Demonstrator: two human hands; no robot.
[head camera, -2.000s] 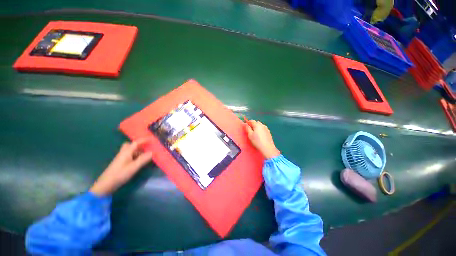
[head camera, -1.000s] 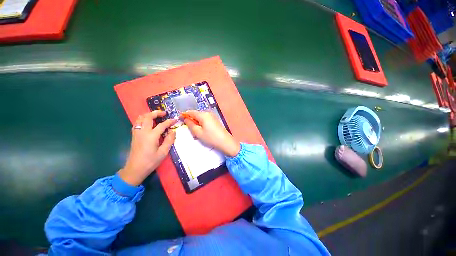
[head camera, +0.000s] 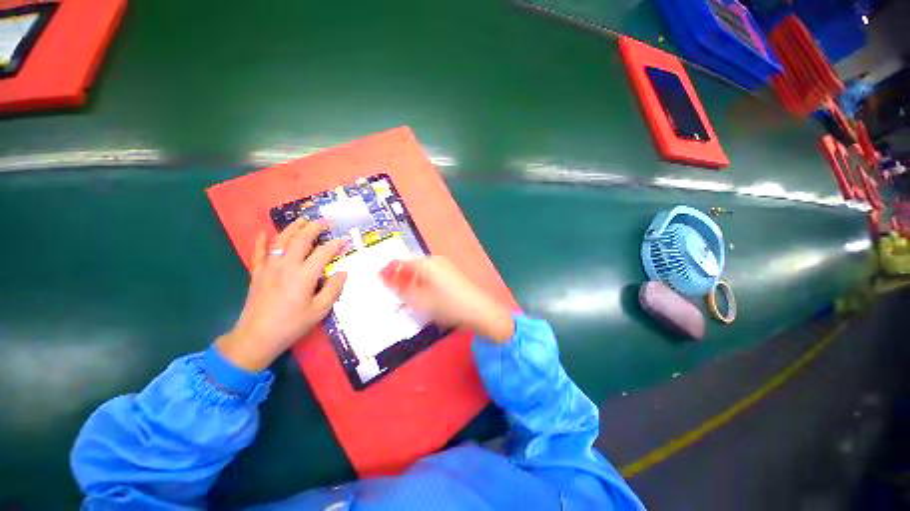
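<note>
An open tablet (head camera: 374, 329) lies on a red-orange foam tray (head camera: 399, 424) in front of me. Its blue-purple board with a silvery shield is at the far end, the white battery at the near end, and a yellow strip between them. My left hand (head camera: 284, 294) lies over the tablet's left side, fingertips at the board's lower edge. My right hand (head camera: 444, 294) is over the battery and blurred. An orange-red patch shows at its fingertips, too blurred to tell what it is.
A light-blue fan (head camera: 683, 252), a pink-mauve case (head camera: 672, 309) and a tape roll (head camera: 721, 302) stand at the right. Another tray (head camera: 688, 150) with a black tablet (head camera: 677, 103) lies beyond them, near a blue crate (head camera: 713, 45). Another tray (head camera: 75, 75) is at the upper left.
From turning the tray by its edges, both hands moved onto the tablet. In the last second my right hand moved back from the board over the battery; my left hand stayed at the board's edge.
</note>
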